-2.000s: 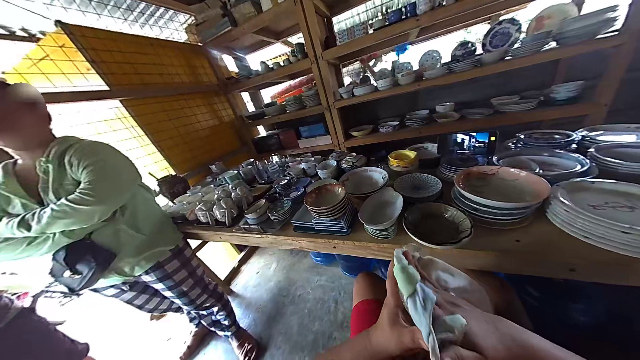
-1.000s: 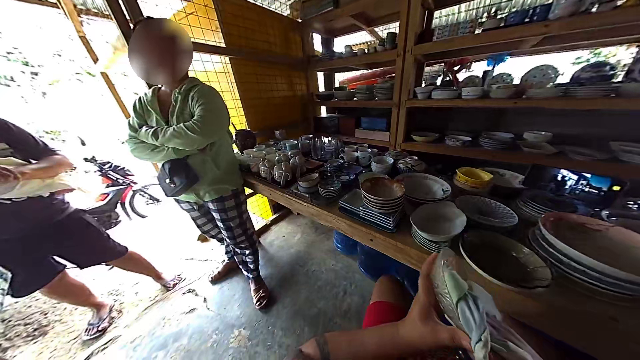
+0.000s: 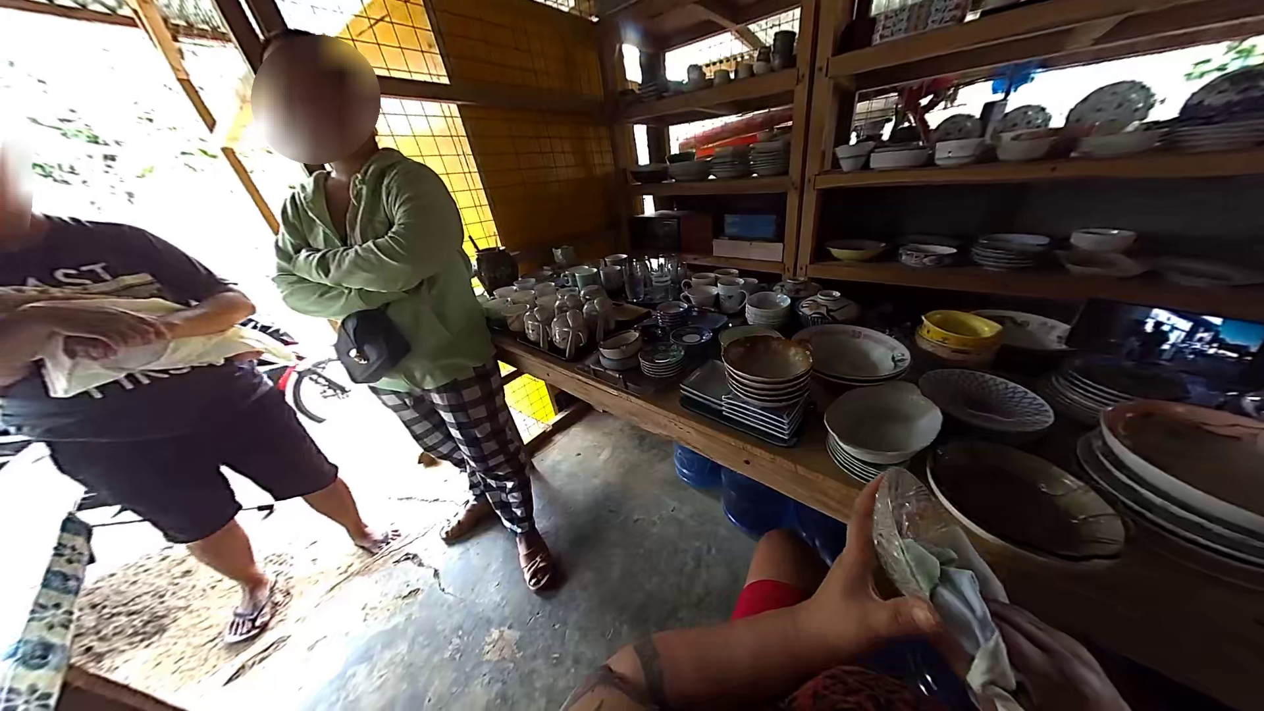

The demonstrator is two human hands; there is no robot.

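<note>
My left hand (image 3: 874, 602) grips the near edge of a dish (image 3: 904, 518), its thumb across the front and its fingers behind. A pale cloth (image 3: 963, 612) lies bunched against the dish. My right hand (image 3: 1052, 662) presses the cloth from the right, its fingers partly hidden. Just beyond the dish, on the wooden table, stand a stack of white bowls (image 3: 882, 423) and a wide dark-centred plate (image 3: 1025, 502). Brown-topped bowls (image 3: 768, 370) rest beside square plates (image 3: 736, 407) farther left.
Wooden shelves (image 3: 1037, 173) with crockery rise behind the table (image 3: 632, 400). Cups and glass jars (image 3: 568, 326) crowd its far end. Blue containers (image 3: 755, 502) stand beneath. A person in a green top (image 3: 395, 257) stands at left, near another person holding cloth (image 3: 128, 346).
The view has swung left, bringing the person in dark clothes into sight. Both hands stay at the dish and cloth; the dish's rim shows more plainly now than two seconds ago.
</note>
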